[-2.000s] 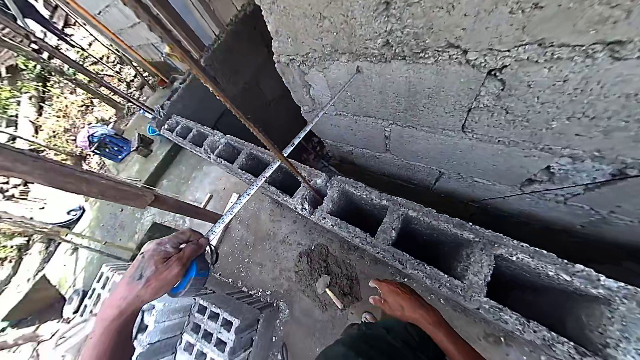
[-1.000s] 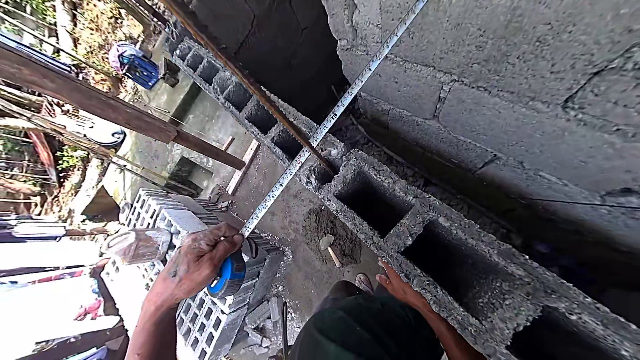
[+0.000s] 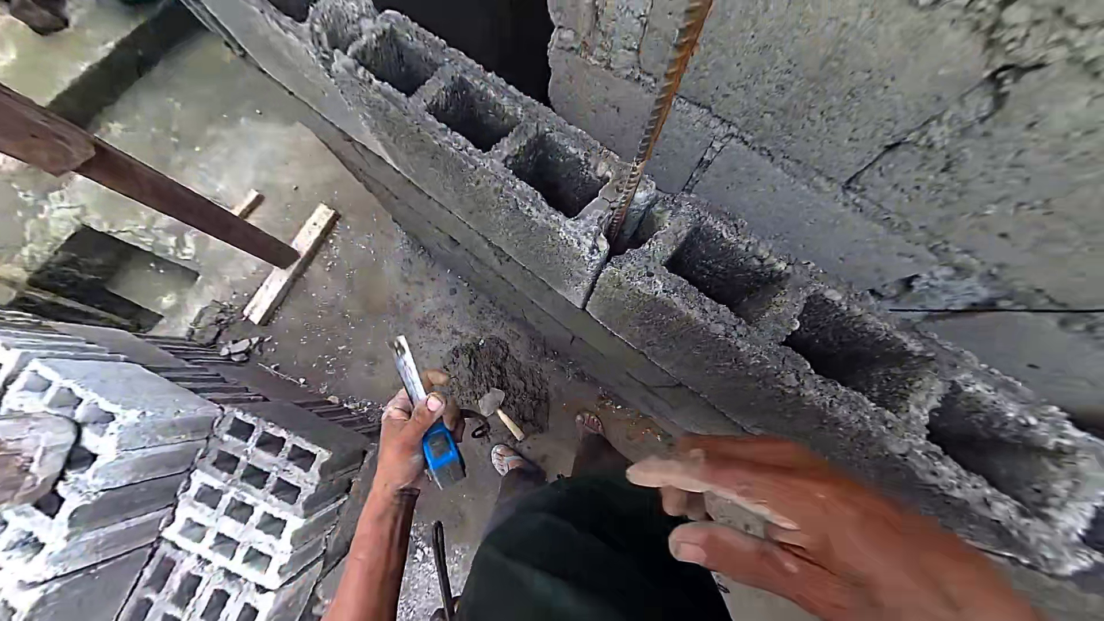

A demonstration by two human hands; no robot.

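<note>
My left hand (image 3: 414, 431) is closed around a blue tape measure (image 3: 442, 453), and a short length of its metal blade (image 3: 409, 369) sticks up past my thumb. My right hand (image 3: 759, 509), blurred and with its fingers apart, is held in front of the hollow concrete block wall (image 3: 681, 328) and grips nothing that shows. A rusty steel rebar (image 3: 660, 112) rises from a cell at the joint between two blocks. On the ground below, a trowel with a wooden handle (image 3: 510, 424) lies against a heap of wet mortar (image 3: 509, 379).
Hollow concrete blocks (image 3: 250, 479) are stacked at lower left. A wooden post (image 3: 190, 207) slants down beside a short plank (image 3: 289, 263). Behind the block row stands a taller block wall (image 3: 828, 129), with a dark line (image 3: 992, 309) across it. My sandaled feet are near the mortar.
The long tape blade that crossed the block row is now mostly drawn in. My left hand has moved away from the row, and my right hand has come up. The view has tilted downward.
</note>
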